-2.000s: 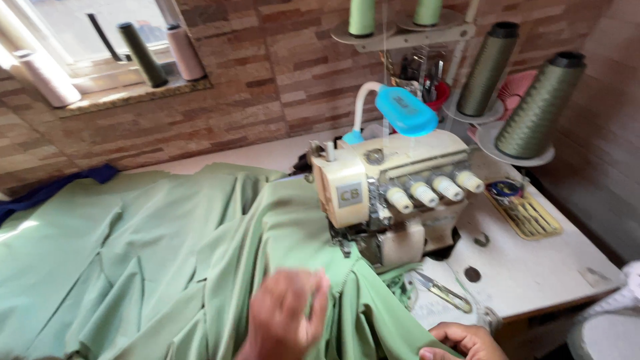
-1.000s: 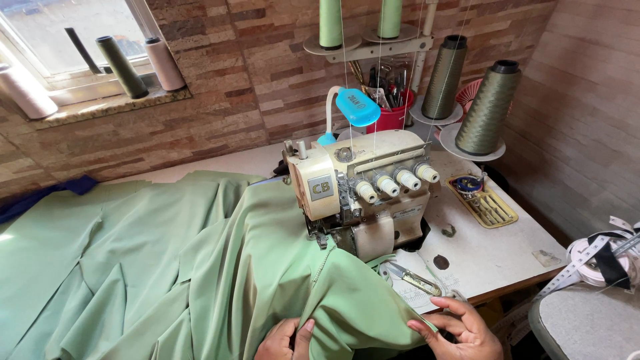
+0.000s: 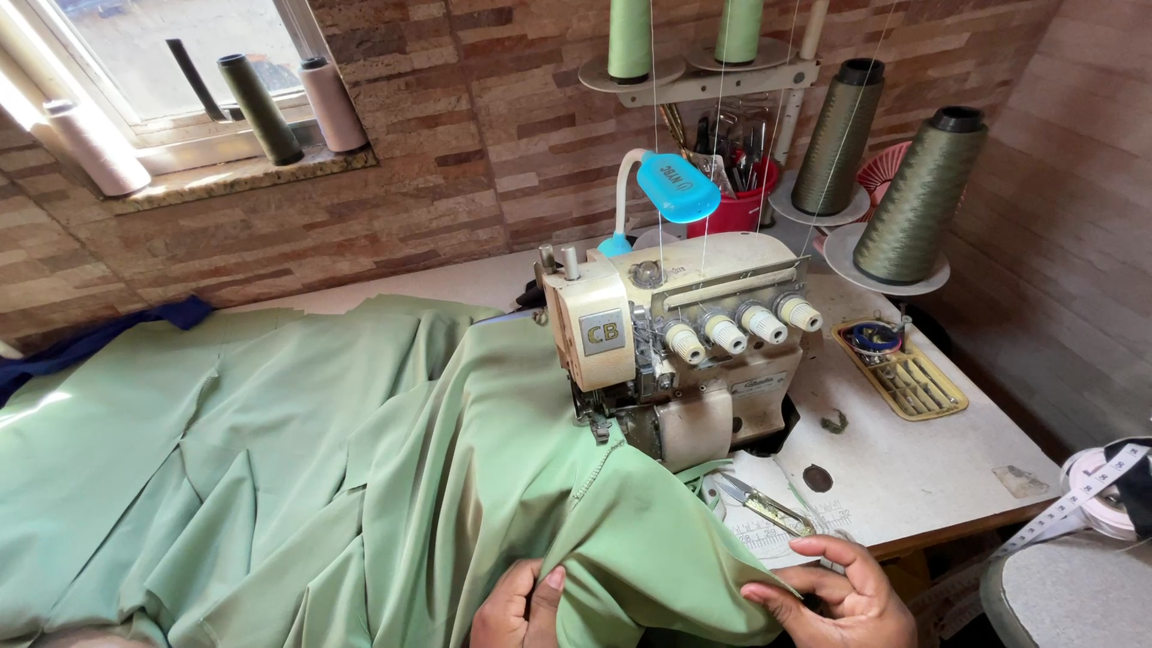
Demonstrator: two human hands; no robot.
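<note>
Light green fabric [image 3: 432,468] covers the left of the table and runs up to the presser foot [image 3: 598,427] of a cream overlock sewing machine [image 3: 594,333]. At the bottom centre, my left hand [image 3: 520,605] pinches a fold of it between thumb and fingers. To the right, my right hand [image 3: 832,594] grips the fabric's corner edge between thumb and fingers. A stitched seam [image 3: 596,472] shows on the cloth just in front of the foot. Thread snips [image 3: 765,506] lie on the table above my right hand.
A yellow tray [image 3: 918,382] with small parts sits right of the machine. Olive thread cones [image 3: 922,193] stand behind it, near a red container [image 3: 742,202] of tools. A blue lamp [image 3: 677,187] leans over the machine. A measuring tape [image 3: 1071,504] hangs at the right, by a padded surface [image 3: 1071,594].
My left hand, blurred above the fabric two seconds ago, has come down and taken hold of a fold. My right hand stays at the fabric's right edge. The view has shifted.
</note>
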